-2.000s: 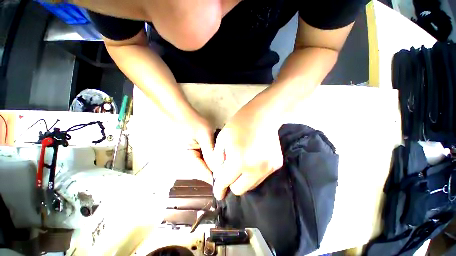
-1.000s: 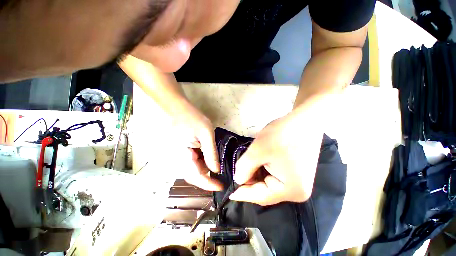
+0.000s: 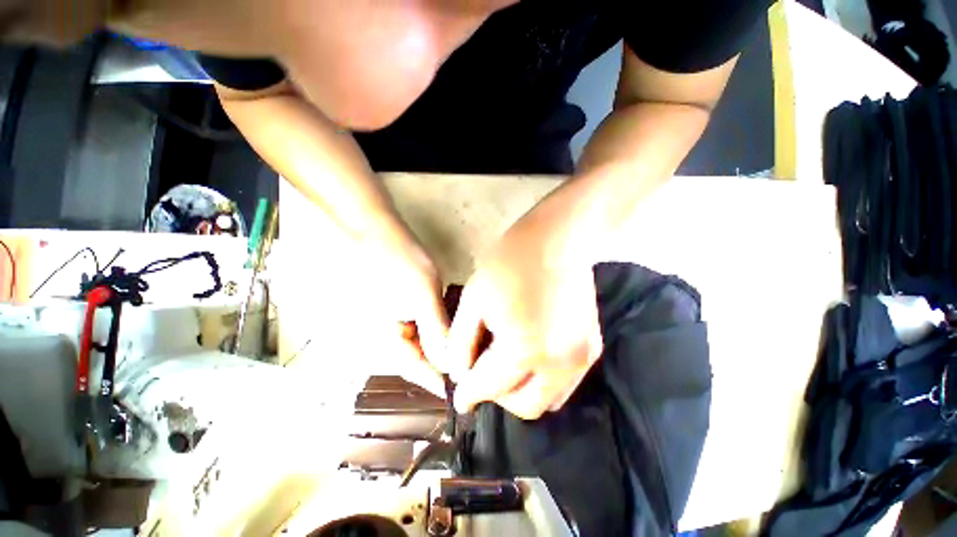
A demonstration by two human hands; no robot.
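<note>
The black pouch piece (image 3: 656,388) lies under and beside my hands, on the pale table and against the sewing machine. My left hand (image 3: 530,325), on the picture's right, pinches its edge just above the needle area (image 3: 456,446). My right hand (image 3: 415,325), on the picture's left, holds the same edge with its fingertips close to my left fingers. The fingertips partly hide each other and the narrow strip between them. A dark bit of cloth shows between the hands.
The white machine head (image 3: 241,430) fills the lower left, with brownish metal plates (image 3: 399,409) beside the needle area. Red-and-black snips (image 3: 94,346), a green-handled rod (image 3: 255,252) and a round tin (image 3: 196,210) are at left. Black pieces (image 3: 892,199) are stacked at right.
My hands first drew apart around the edge, showing curved zipper teeth. Now they are close together again, covering the teeth. The cloth on the right has shifted and folds differently.
</note>
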